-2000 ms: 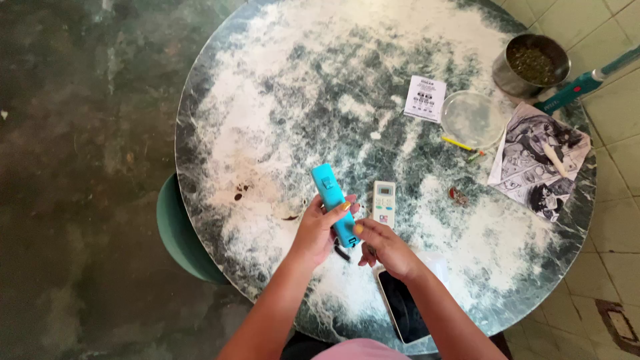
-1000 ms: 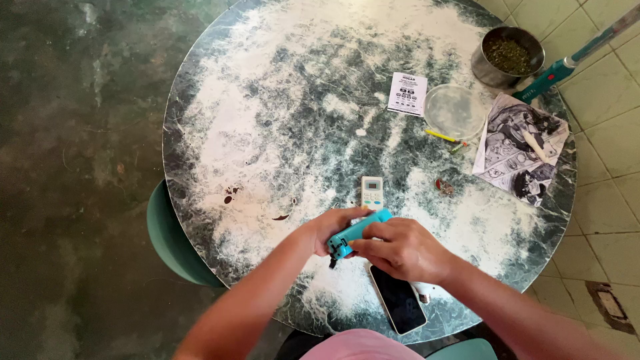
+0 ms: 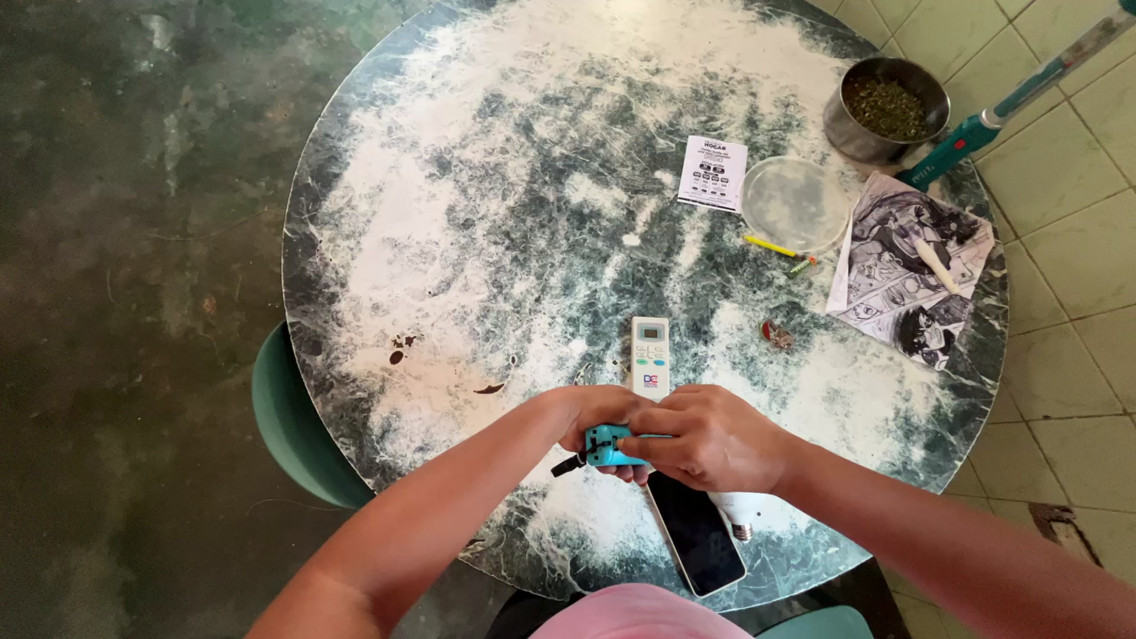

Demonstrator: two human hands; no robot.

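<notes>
Both my hands are on a small blue device (image 3: 605,446) with a black strap at its end, held above the near part of the round table. My left hand (image 3: 605,417) wraps around it from the left and below. The fingers of my right hand (image 3: 701,435) rest on its top and near end, hiding much of it. Just beyond my hands lies a white remote control (image 3: 650,342). A smartphone with a dark screen (image 3: 697,537) lies below them, and a white light bulb (image 3: 741,515) is beside it, partly covered by my right hand.
The round marble-patterned table (image 3: 497,222) bears a printed leaflet (image 3: 713,173), a clear round lid (image 3: 796,204), a yellow pen-like stick (image 3: 770,246), a metal pot of dried herbs (image 3: 886,106) and a manga-style printed sheet (image 3: 905,266). A teal-handled pole (image 3: 963,146) leans at right. A green chair (image 3: 297,426) stands left.
The blue device was upright in view two seconds ago, then tilted; now it lies roughly level, its strap end toward the left. My right hand has closed in over it.
</notes>
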